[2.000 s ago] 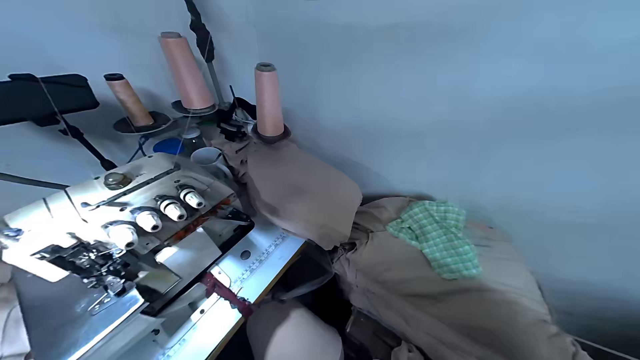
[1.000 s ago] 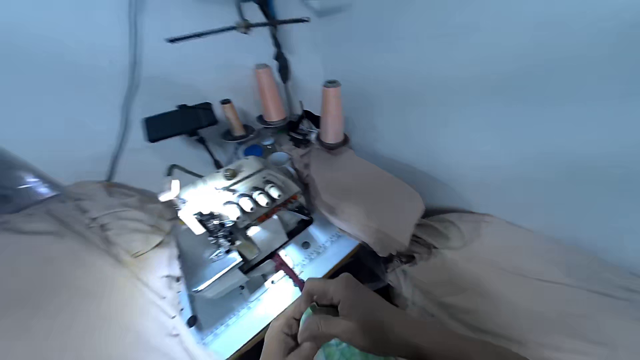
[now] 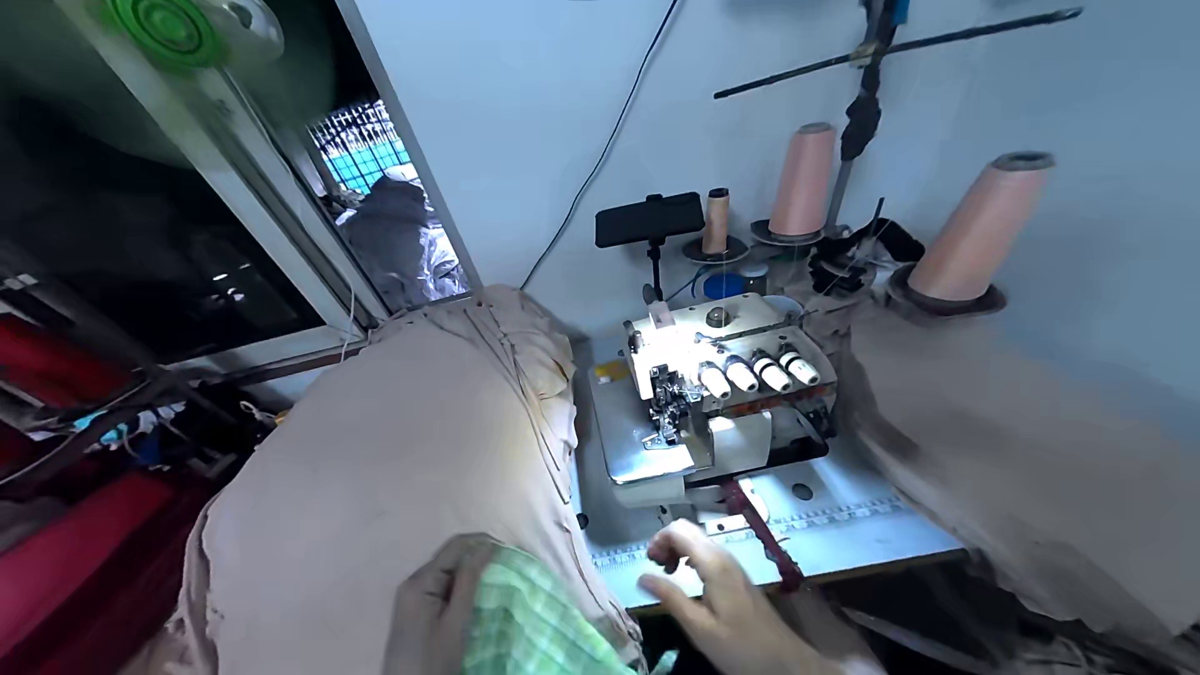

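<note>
My left hand [image 3: 436, 600] grips a green checked cloth [image 3: 539, 614] at the lower middle, over the edge of a large pile of beige fabric [image 3: 375, 450]. To its right, my right hand [image 3: 717, 600] is raised over the front edge of the machine table, fingers apart and curled, holding nothing. Beyond both hands stands an overlock sewing machine [image 3: 731, 375] with its lamp lit. A dark red fabric strip [image 3: 764, 534] hangs over the front of the table, close to my right hand.
Thread cones [image 3: 803, 183] stand behind the machine beside a phone on a holder [image 3: 650, 220]. More beige fabric [image 3: 1022, 450] lies to the right. A fan [image 3: 173, 28] and a window frame [image 3: 272, 187] are at the upper left, red fabric [image 3: 84, 562] below.
The view has swung left. The green checked cloth, which lay on the beige fabric at the right two seconds ago, is now in my left hand. My hands have moved apart.
</note>
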